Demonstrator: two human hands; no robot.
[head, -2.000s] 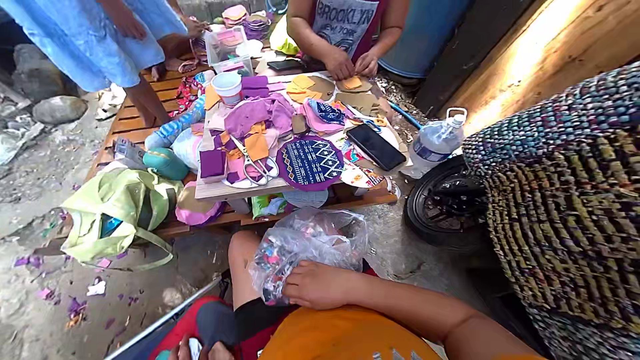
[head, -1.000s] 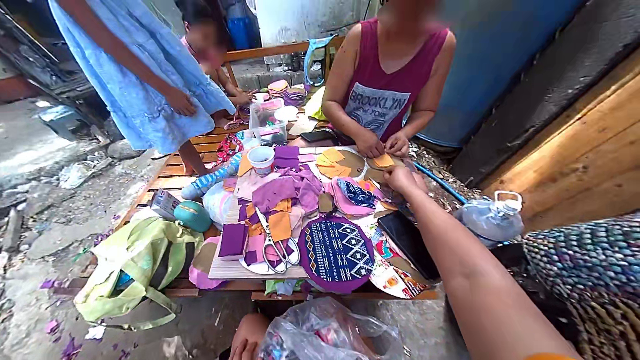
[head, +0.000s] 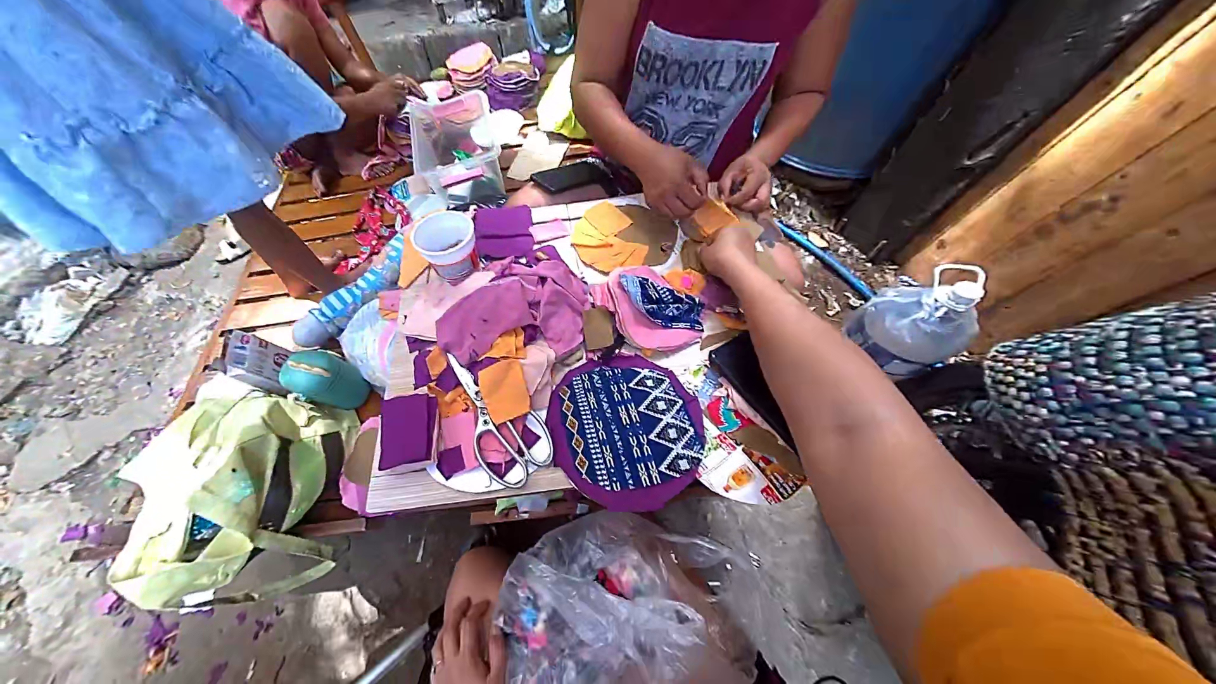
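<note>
My right hand (head: 730, 249) reaches across the board to an orange fabric piece (head: 712, 218), which the hands of a person opposite also touch; my fingertips are partly hidden. At the bottom, my left hand (head: 467, 646) rests on my leg beside a clear plastic bag (head: 608, 608) of fabric scraps. Between lie metal scissors with white handles (head: 499, 442), a round purple piece with a navy patterned top (head: 627, 432), purple cloth (head: 513, 309), a fan of orange pieces (head: 608, 237) and a pink piece with a navy patch (head: 655, 309).
A black phone (head: 750, 380) lies partly under my right forearm. A plastic water jug (head: 917, 323) stands at the right, near woven mats (head: 1111, 380). A white tub (head: 445, 242) stands on the board. A green bag (head: 228, 484) hangs at the left. Other people are at the slatted bench (head: 256, 285).
Two seconds ago my right hand lay on the plastic bag; it then reached forward to the other person's hands and is still there. My left hand has come into view on my leg.
</note>
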